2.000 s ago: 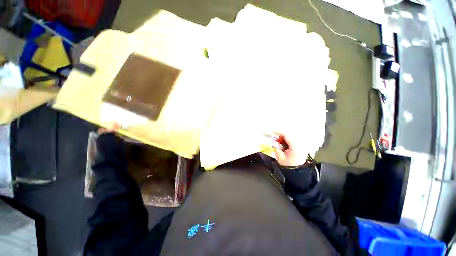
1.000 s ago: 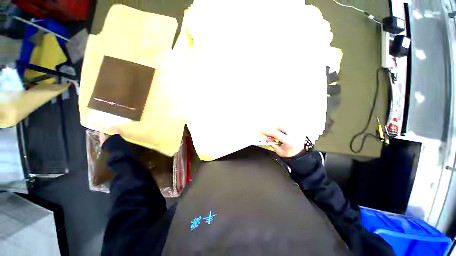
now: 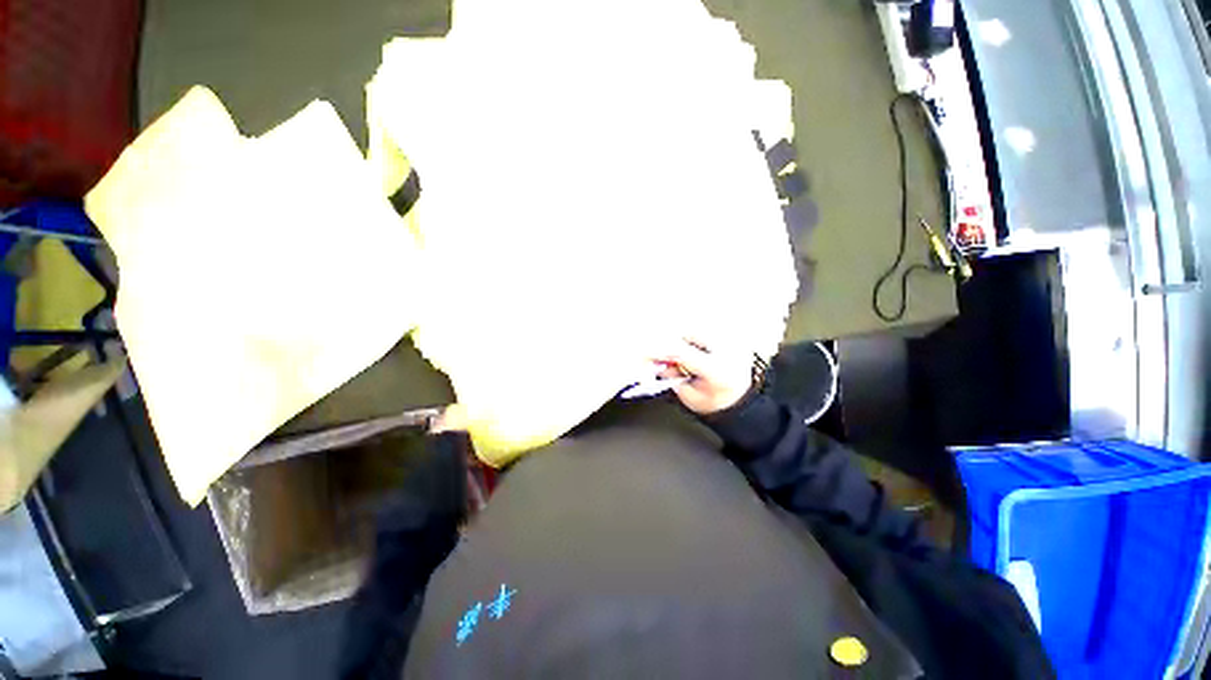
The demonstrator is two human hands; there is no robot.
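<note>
A large stack of yellow panels (image 3: 598, 199), glared to white, lies on the olive-green bench in front of me. A separate panel (image 3: 266, 266) lies to its left, plain side up, its lower corner hanging past the bench edge. My left hand (image 3: 450, 420) is small and partly hidden at the stack's lower left edge; whether it grips a panel cannot be told. My right hand (image 3: 715, 377) is closed around small silvery snips (image 3: 653, 387) at the stack's near edge. Dark patches (image 3: 797, 213) stick out along the stack's right side.
A plastic-lined carton (image 3: 286, 531) stands below the bench edge at left. A blue crate (image 3: 1089, 531) is at lower right. A black cable and yellow-handled pen (image 3: 940, 249) lie on the bench's right side, near black plugs (image 3: 930, 27). A red thing (image 3: 60, 106) is at upper left.
The left panel, which showed a brown lining, now shows a plain face and lies tilted. My left hand has moved right to the stack's edge. The view has shifted, showing more of the blue crate.
</note>
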